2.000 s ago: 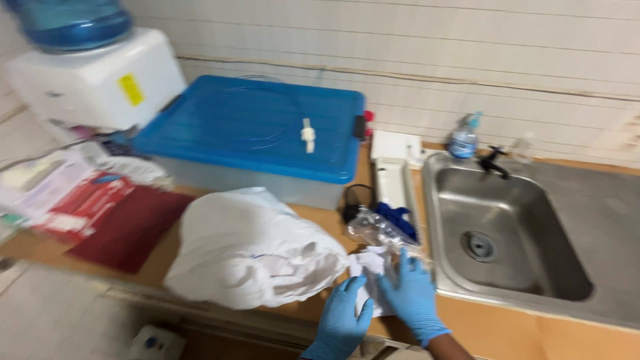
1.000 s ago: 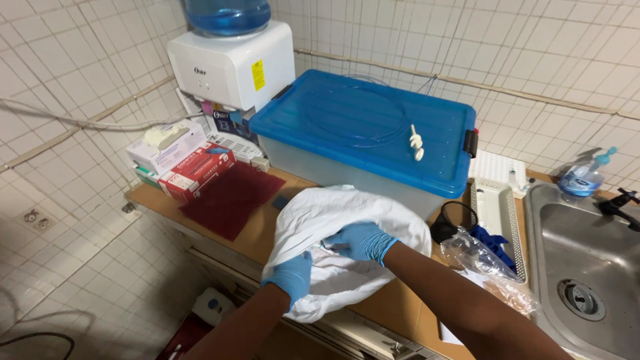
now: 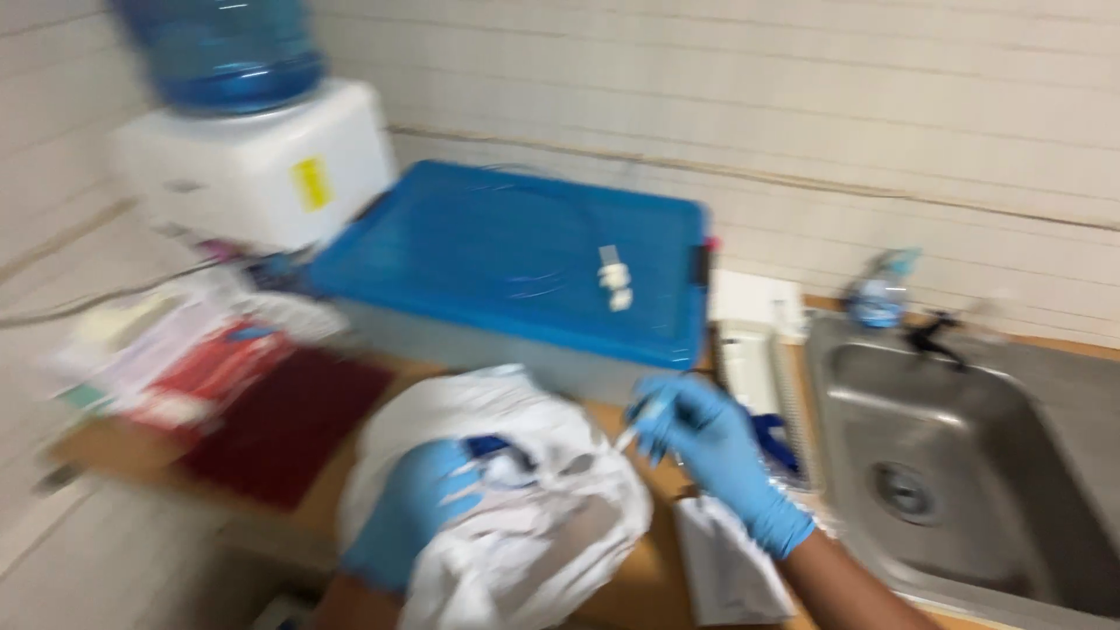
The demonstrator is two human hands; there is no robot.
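A bundle of white cloth (image 3: 507,560) lies at the counter's front edge, its upper side open in folds. My left hand (image 3: 420,507), in a blue glove, grips the bundle's left side, close to a dark blue and white item (image 3: 503,459) among the folds. To the right of the bundle, my gloved right hand (image 3: 700,437) pinches a small slim white item (image 3: 626,437); blur hides what it is. Below that hand is a folded white sheet (image 3: 735,560). A dark blue item (image 3: 774,442) rests in a white tray (image 3: 748,367) beyond it.
Behind the bundle stands a storage bin with a blue lid (image 3: 525,254), a white connector (image 3: 615,278) on top. A steel sink (image 3: 945,437) and spray bottle (image 3: 882,289) are at right. At left are a water dispenser (image 3: 262,175), red box (image 3: 210,372) and dark red cloth (image 3: 289,420).
My right hand has come out of the white cloth and moved to its right, now with a small white item. My left hand remains at the bundle. The view has shifted and is blurred.
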